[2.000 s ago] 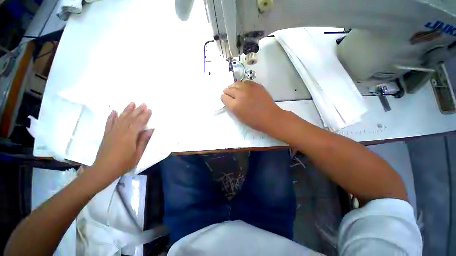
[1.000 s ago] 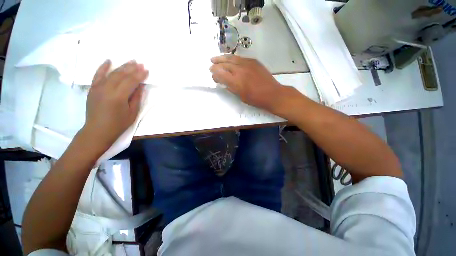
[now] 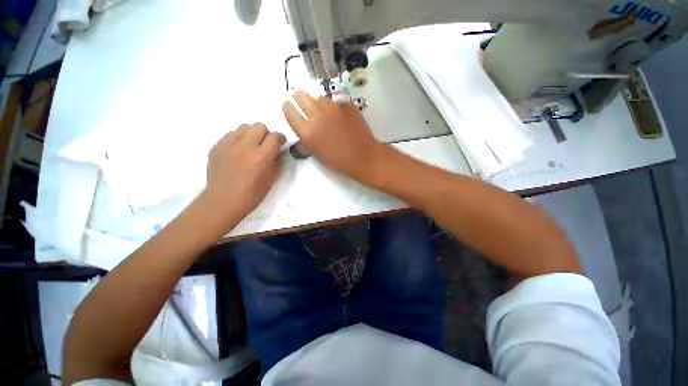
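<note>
A large white garment panel (image 3: 143, 162) lies on the white table left of and under the needle of the JUKI sewing machine (image 3: 437, 19). My left hand (image 3: 245, 162) is on the panel's near edge, fingers curled, and seems to pinch the cloth. My right hand (image 3: 332, 136) is just in front of the presser foot (image 3: 328, 87), fingers on the cloth beside the needle. A small dark object (image 3: 300, 151) shows between my hands; I cannot tell what it is. The fingertips are partly lost in the bright white cloth.
Stacked cut strips (image 3: 471, 105) lie on the machine bed right of the needle. The wooden table edge (image 3: 317, 228) runs above my lap. White cloth (image 3: 170, 350) lies on the left side stand. A rolled light cloth (image 3: 72, 15) is at the far left corner.
My left hand has moved right along the panel, close to my right hand, and its fingers have curled. My right hand stays by the needle. The camera view has shifted.
</note>
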